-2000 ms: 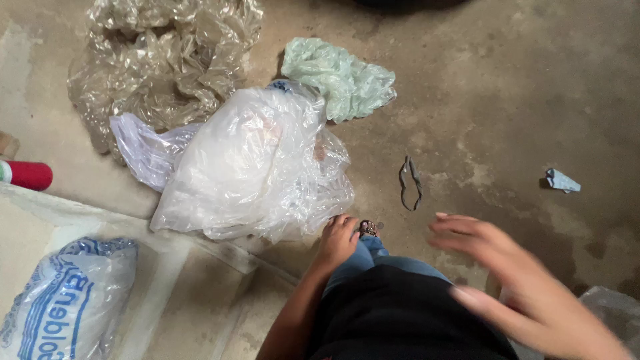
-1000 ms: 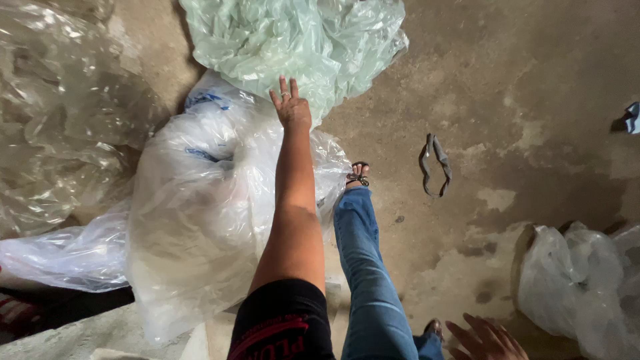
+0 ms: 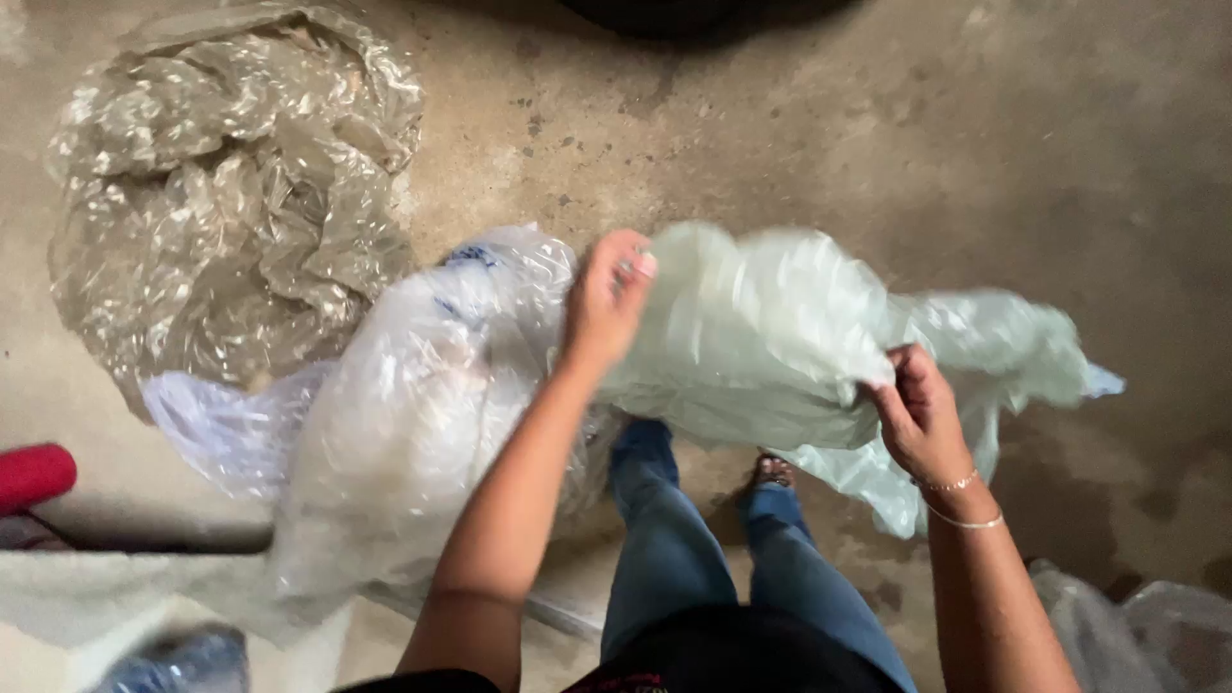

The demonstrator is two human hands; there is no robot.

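Note:
A pale green plastic bag is stretched between my two hands above the floor, blurred by motion. My left hand grips its left end, fingers curled. Pinched in my right hand is its edge on the right, and more of the green plastic trails beyond that hand. Just left of my left hand lies a bulky clear-white plastic bag with blue markings. A crumpled heap of clear brownish plastic sheeting spreads at the upper left, with a thin lilac-tinted plastic bag below it.
A red cylindrical object rests at the left edge. A pale ledge runs along the lower left, with a blue-marked bag beyond. Clear plastic lies at the lower right. A dark round object is at the top edge.
The green plastic bag, on the floor past the white bag in the earlier frames, is now up in both hands. A second ago my left hand was reaching to it and my right hand was low and empty.

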